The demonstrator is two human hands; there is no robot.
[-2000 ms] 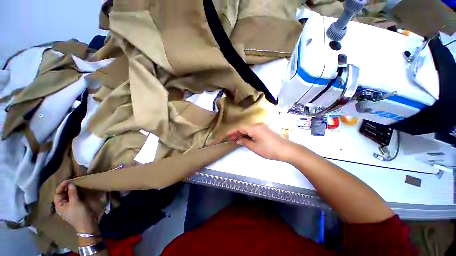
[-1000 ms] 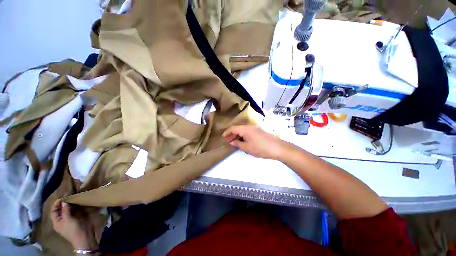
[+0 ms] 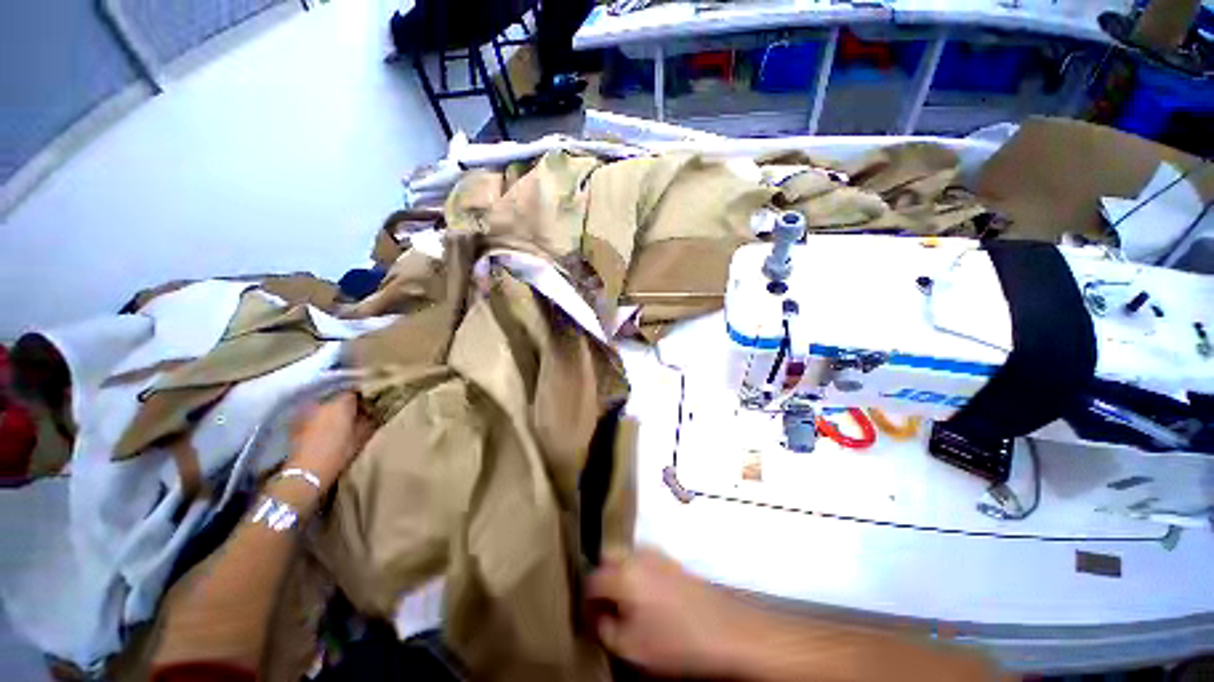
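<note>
A large khaki garment [image 3: 466,466] hangs bunched over the table's left part and front edge, clear of the needle area. My left hand [image 3: 326,433] is at the garment's left side, its fingers partly hidden by the cloth. My right hand [image 3: 652,606], somewhat blurred, grips the garment's lower right edge beside a black band [image 3: 598,486]. The white sewing machine head [image 3: 852,313] stands to the right, with a grey-blue block [image 3: 799,428] by the needle. A small brown fabric piece [image 3: 752,465] lies on the table in front of it.
More khaki and white pieces [image 3: 253,360] are heaped at left and behind the machine. Red and orange loops [image 3: 852,426] and a small black device [image 3: 971,450] lie by the machine. A black cloth band [image 3: 1038,333] drapes over its arm. Another table and stools stand behind.
The garment has moved away from the needle and is bunched towards me. My left hand has moved up and right; my right hand has moved down. The view has tilted up, showing the room behind.
</note>
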